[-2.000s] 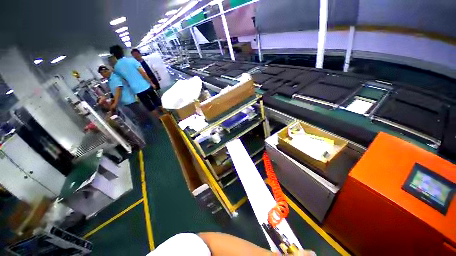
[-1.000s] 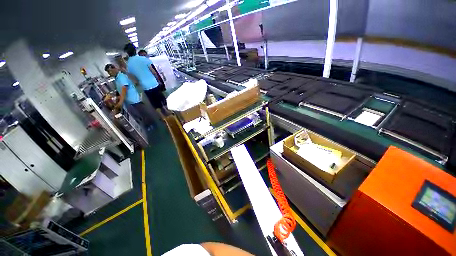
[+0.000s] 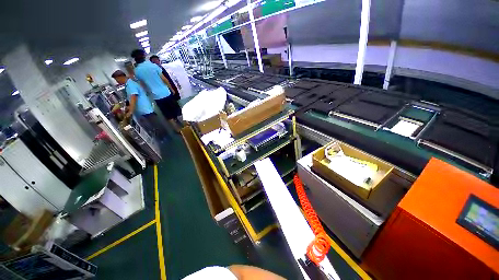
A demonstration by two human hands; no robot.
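A long white carton flap (image 3: 284,210) runs from the shelf trolley down to the bottom edge, with a dark seam near its lower end. A coiled red-orange air hose (image 3: 307,213) hangs along its right side and bunches up at the lower end. A small dark tool part shows under the hose at the bottom edge; the rest is cut off. A white sleeve and a bare part of my arm show at the bottom edge. Neither of my hands is in the picture.
A yellow-edged shelf trolley (image 3: 239,213) holds cardboard and small items. A parts box (image 3: 355,188) stands right of it, beside an orange control cabinet (image 3: 407,229). Dark panels (image 3: 361,104) lie on the conveyor behind. Several people (image 3: 150,79) stand at the upper left.
The arm that reached to the tool at the bottom two seconds ago has dropped mostly out of view. The view has shifted slightly, and the people at the upper left have moved a little.
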